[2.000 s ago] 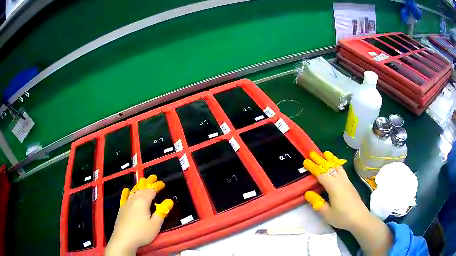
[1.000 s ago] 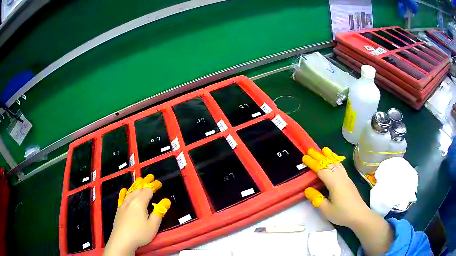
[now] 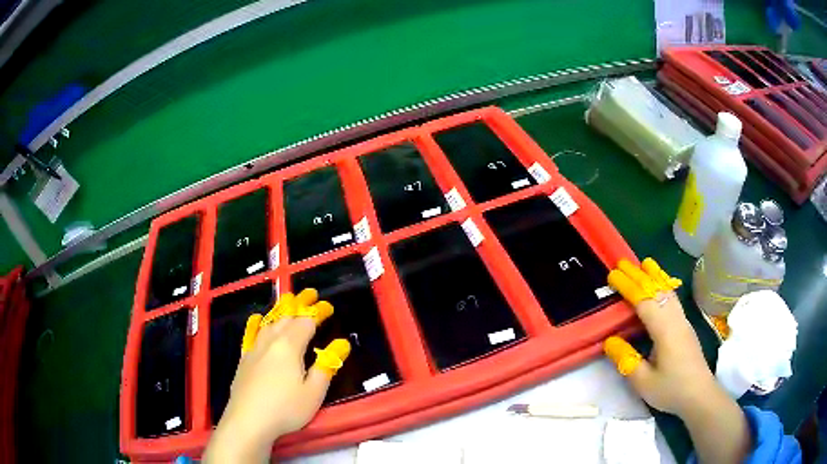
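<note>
A red foam tray (image 3: 426, 364) lies on top of another red tray in front of me, with two rows of pockets. Each pocket holds a glossy black panel (image 3: 462, 299) with small white marks and a white label. My left hand (image 3: 281, 367), in orange-yellow finger cots, rests over the near row of panels, fingers spread, and hides parts of two panels. My right hand (image 3: 662, 349), also in finger cots, is at the tray's near right corner, fingers on top of the rim and thumb at the side.
A white solvent bottle (image 3: 713, 186), pump dispenser bottles (image 3: 739, 258) and a crumpled white wipe bundle (image 3: 758, 343) stand at right. Behind are packed films (image 3: 642, 122) and stacked red trays (image 3: 753, 100). A slim wooden-handled tool (image 3: 562, 410) lies on the white mat (image 3: 517, 439).
The camera view has shifted, so the tray, bottles and both hands appear further right. My hands keep about the same places on the tray.
</note>
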